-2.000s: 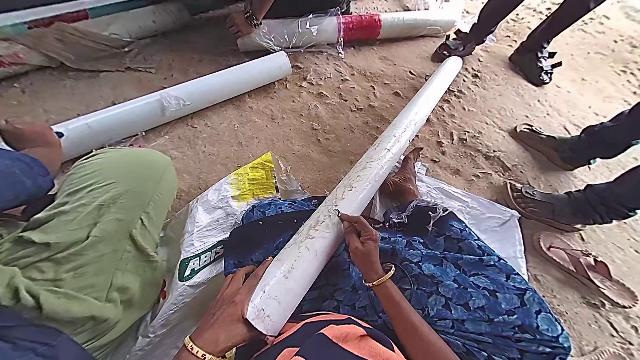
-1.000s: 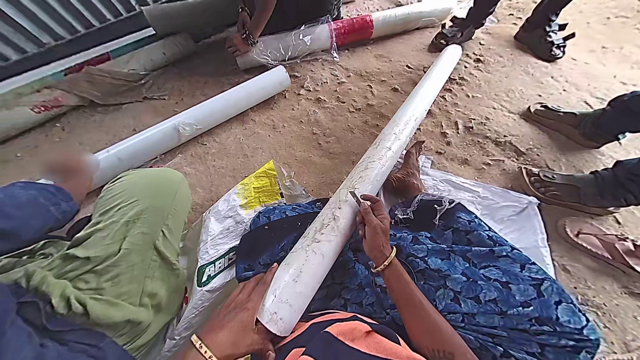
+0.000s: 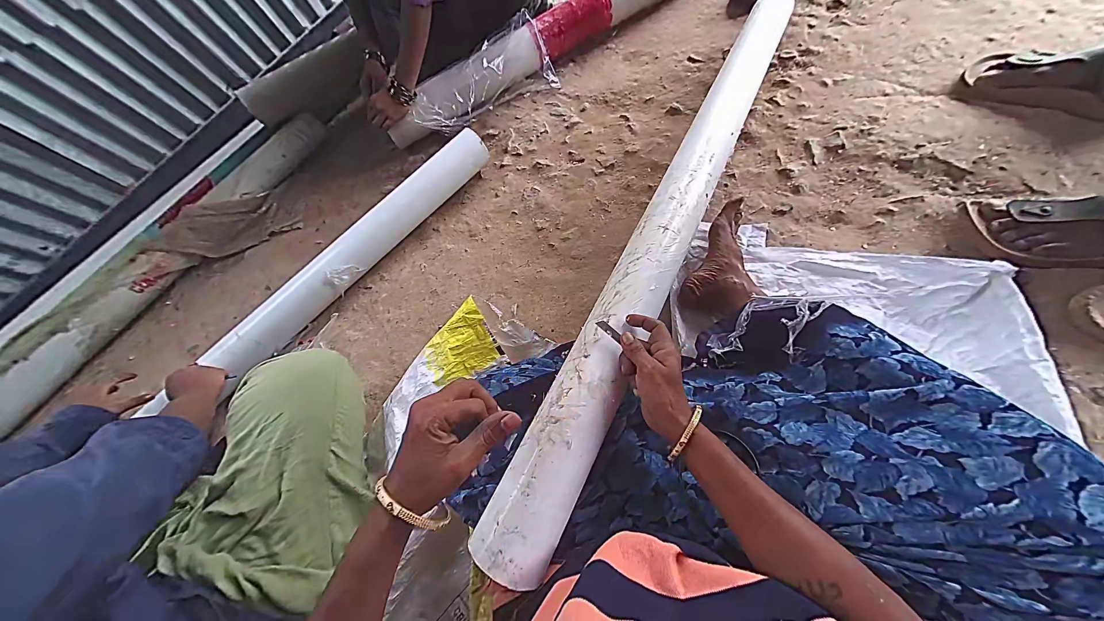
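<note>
A long white plastic pipe (image 3: 595, 371), its surface scuffed with dark marks, lies slantwise across my lap and out over the dirt. My right hand (image 3: 653, 366) grips a small metal blade (image 3: 609, 331) between thumb and fingers, its tip against or just over the top of the pipe. Just left of the pipe's near part is my left hand (image 3: 453, 440), raised off it, with curled fingers and thumb apart; nothing plain shows in it. My lap is covered by a blue leaf-patterned cloth (image 3: 862, 431).
At left a co-worker's hand (image 3: 197, 382) is on another white pipe (image 3: 345, 259). Another person's hands (image 3: 388, 102) touch a plastic-wrapped roll (image 3: 509, 69). A corrugated metal wall (image 3: 112, 112) stands behind. Sandalled feet (image 3: 1044, 228) are at right; printed sacking (image 3: 457, 345) lies beneath me.
My left hand has come off the near end of the pipe and is now raised beside it. The right hand still holds the blade at the pipe. The view has shifted toward the metal wall.
</note>
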